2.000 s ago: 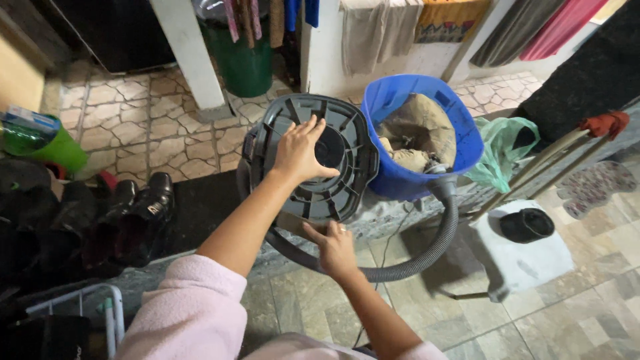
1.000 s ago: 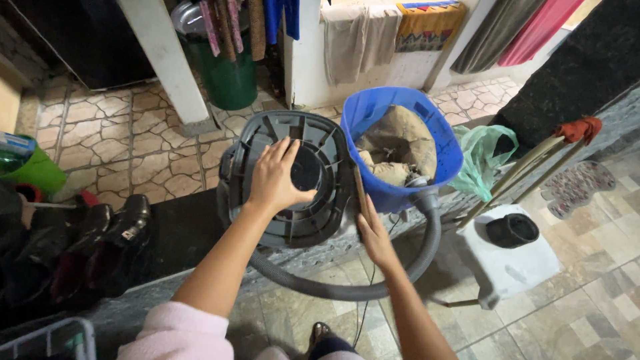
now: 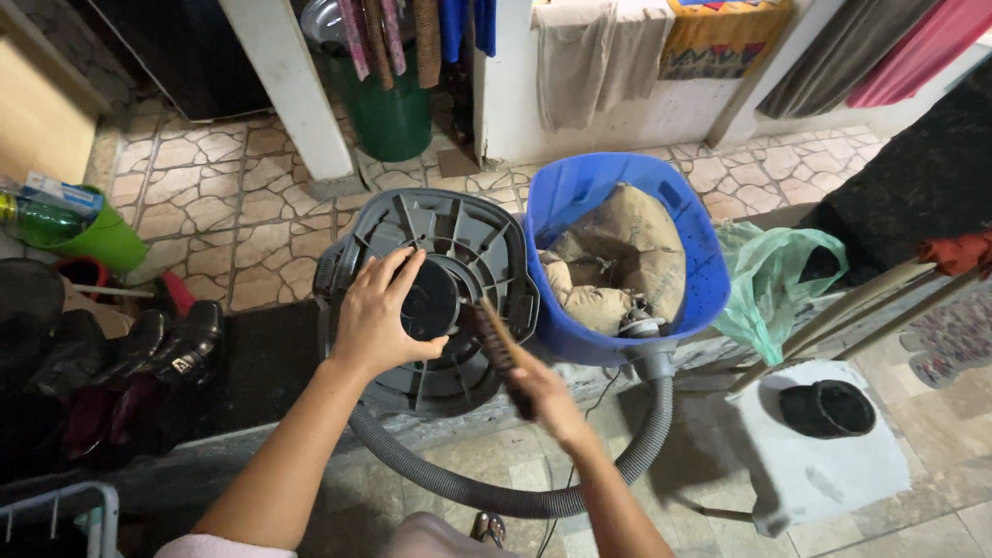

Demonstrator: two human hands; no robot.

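Observation:
A dark grey vacuum cleaner head (image 3: 422, 372) lies with its ribbed underside up on the ledge. My left hand (image 3: 384, 318) grips the round black part (image 3: 431, 298) at its middle. In my right hand (image 3: 546, 395) is a brush (image 3: 496, 337) with a wooden back, its bristles against the ribs just right of that part. Beside the head stands a blue vacuum tank (image 3: 628, 256) holding a dusty paper dust bag (image 3: 647, 248). A grey corrugated hose (image 3: 496, 496) runs from the tank's fitting and curves below the head.
A white stool (image 3: 821, 473) carries a black cylindrical part (image 3: 829, 409) at the right. A green plastic bag (image 3: 775, 271) lies beside the tank. Shoes (image 3: 178, 341) and a lime-green bin (image 3: 112, 236) are at the left. A thin cord (image 3: 601, 399) hangs below the ledge.
The right hand, low at the head's edge two seconds ago, went to its right edge and is now closer to its middle with the brush. The left hand stays on the round part.

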